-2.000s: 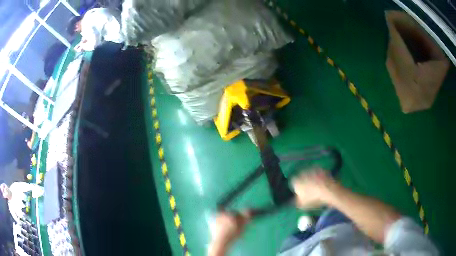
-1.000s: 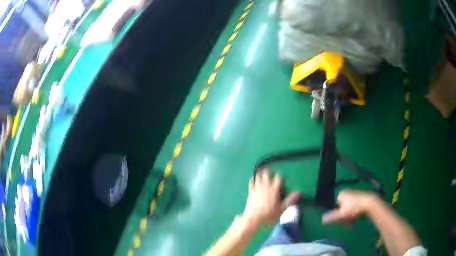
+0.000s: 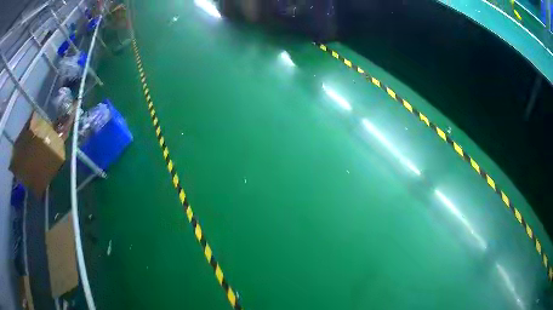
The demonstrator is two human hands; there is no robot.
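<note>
Neither of my hands is in the picture. The pallet truck and the grey-green sacks are not in view either. What lies nearest in front of me is the glossy green floor, with streaks of reflected light on it. A black-and-yellow striped tape line runs along its left side, and another striped line curves along its right side.
At the left are a metal railing, a blue bin with clear plastic in it, a brown carton and a flat cardboard piece. A dark, unclear shape stands at the top centre. A teal bench edge curves at the top right.
The view has swung away from the pallet truck, its handle and the sacks. Both my hands, earlier at the handle, have left the picture. The railing and blue bin have come into view.
</note>
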